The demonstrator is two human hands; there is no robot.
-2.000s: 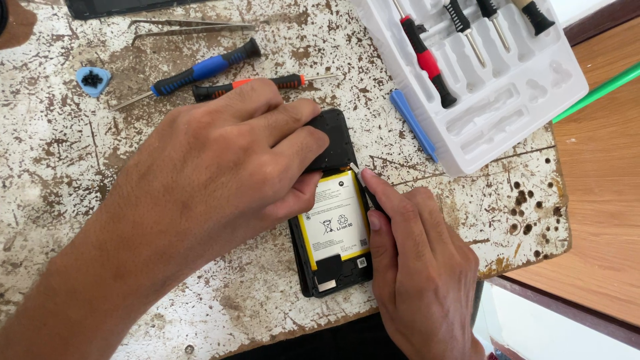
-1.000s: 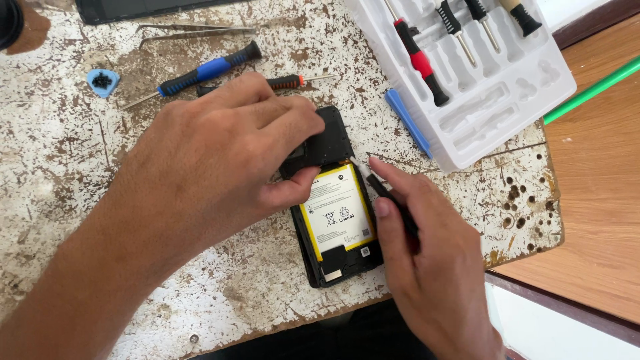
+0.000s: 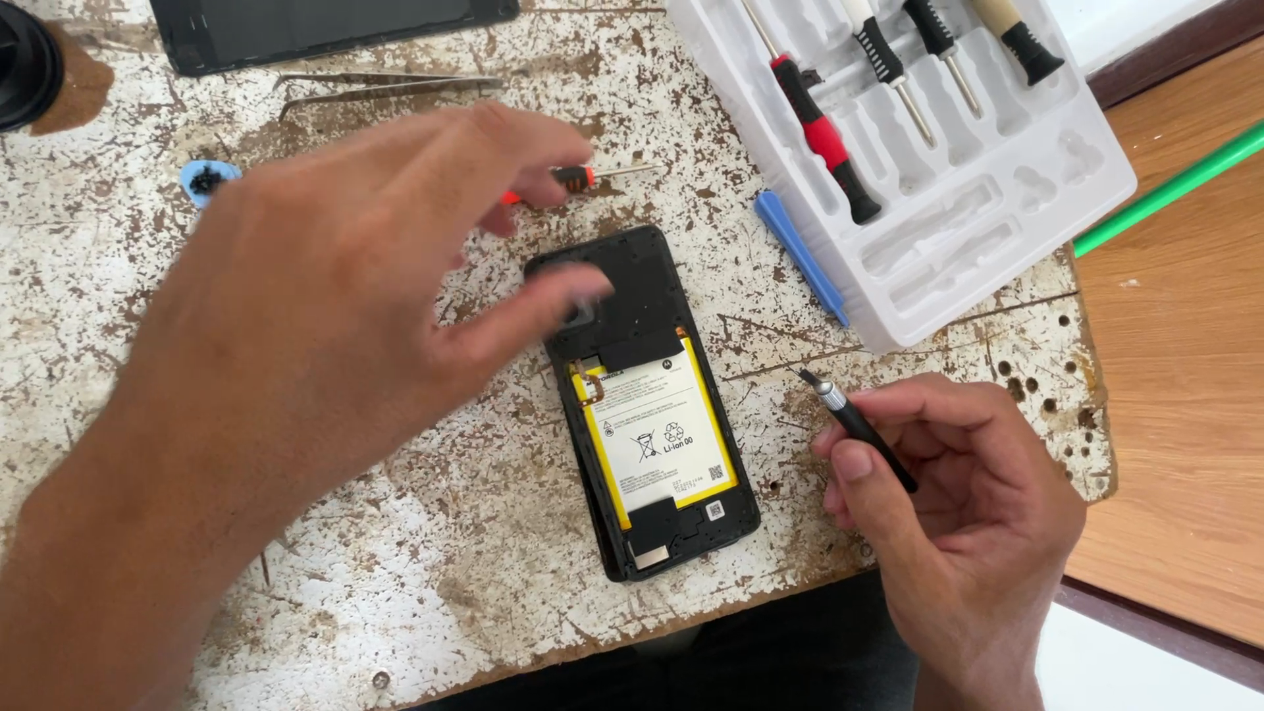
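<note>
An opened smartphone [image 3: 632, 296] lies on the worn white tabletop, its white battery [image 3: 662, 425] with yellow edges exposed below a black inner cover. My left hand [image 3: 365, 267] is raised over the phone's upper left, blurred, thumb and fingers apart, holding nothing. My right hand [image 3: 948, 504] is to the right of the phone and grips a slim black craft knife [image 3: 869, 432] with a metal collar, its dark tip pointing up and left, apart from the phone. A red and black screwdriver [image 3: 578, 179] lies behind my left fingers.
A white plastic tray [image 3: 948, 257] holding several screwdrivers stands at the upper right, beside a blue pry tool [image 3: 802, 259]. Metal tweezers [image 3: 395, 89], a blue pick [image 3: 209, 182] bearing small dark pieces and a dark panel [image 3: 336, 25] lie at the upper left. The table's edge runs along the front.
My left hand has let go of the phone's upper end and lifted off to the left. My right hand with the knife has moved away from the phone to the right.
</note>
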